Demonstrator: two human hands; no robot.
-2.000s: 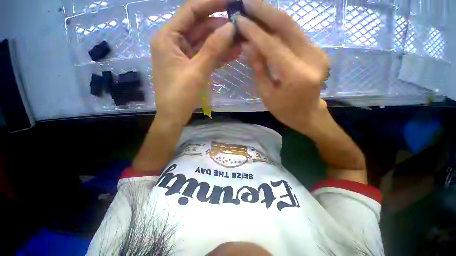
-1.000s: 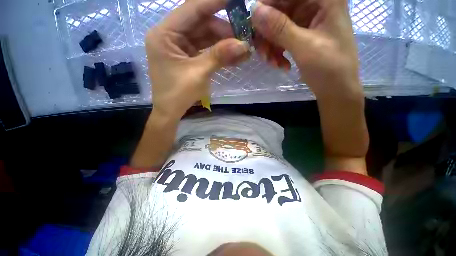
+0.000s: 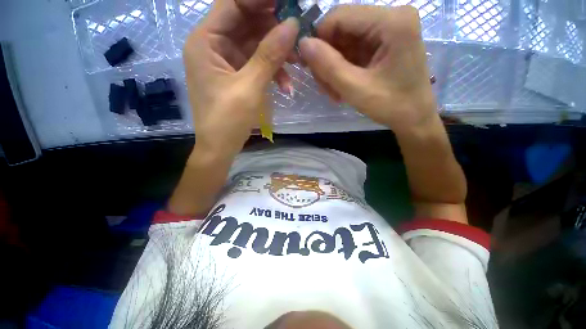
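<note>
My left hand [image 3: 234, 77] and my right hand [image 3: 379, 67] meet at the top of the view. My left fingertips hold a dark green circuit board [image 3: 288, 9], cut off by the top edge. My right thumb and finger hold a small black piece [image 3: 309, 18] against or just beside it; whether the two are joined cannot be told. Several black plastic housings [image 3: 159, 101] lie in a group in the clear blister tray [image 3: 96, 40] at left, with one housing [image 3: 119, 51] apart above them.
The clear tray continues under and to the right of my hands, with glare on its textured pockets. A pale flat piece [image 3: 554, 76] lies at the right. A dark flat object [image 3: 14, 106] is at the far left. Yellow tape [image 3: 266, 127] shows at the bench edge.
My right hand has come back left and down, and now holds a black piece at the board. My left hand and the board have moved slightly up and left.
</note>
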